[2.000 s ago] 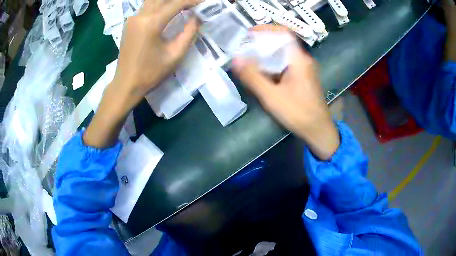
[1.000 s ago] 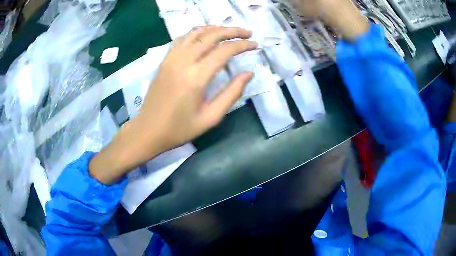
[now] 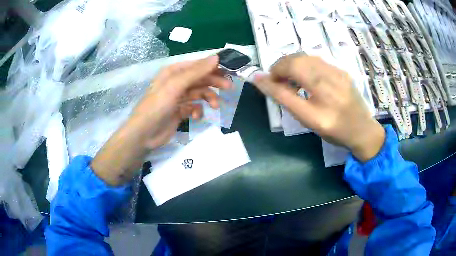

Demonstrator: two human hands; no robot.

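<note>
A smartwatch [image 3: 234, 59] with a glossy black face and pale strap is held up between my hands. My right hand [image 3: 320, 95] grips its strap between thumb and fingers. My left hand [image 3: 175, 100] is at the watch's left edge, fingers apart and slightly curled; whether the fingertips touch the case is not clear. White printed sleeves [image 3: 197, 167] with a small dark mark lie on the green mat below my hands. More sleeves lie partly behind my left hand.
A white tray [image 3: 274, 116] at the right holds wrapped watches and rows of unwrapped watches [image 3: 400, 95] with pale straps. Crinkled clear bubble wrap [image 3: 95, 95] heaps at the left. A small white tab [image 3: 180, 34] and a white tape line [image 3: 115, 75] are on the mat.
My right hand has come back from the tray with a smartwatch. My left hand has moved off the wrapped watches to the watch's edge. The view has shifted, showing more of the tray.
</note>
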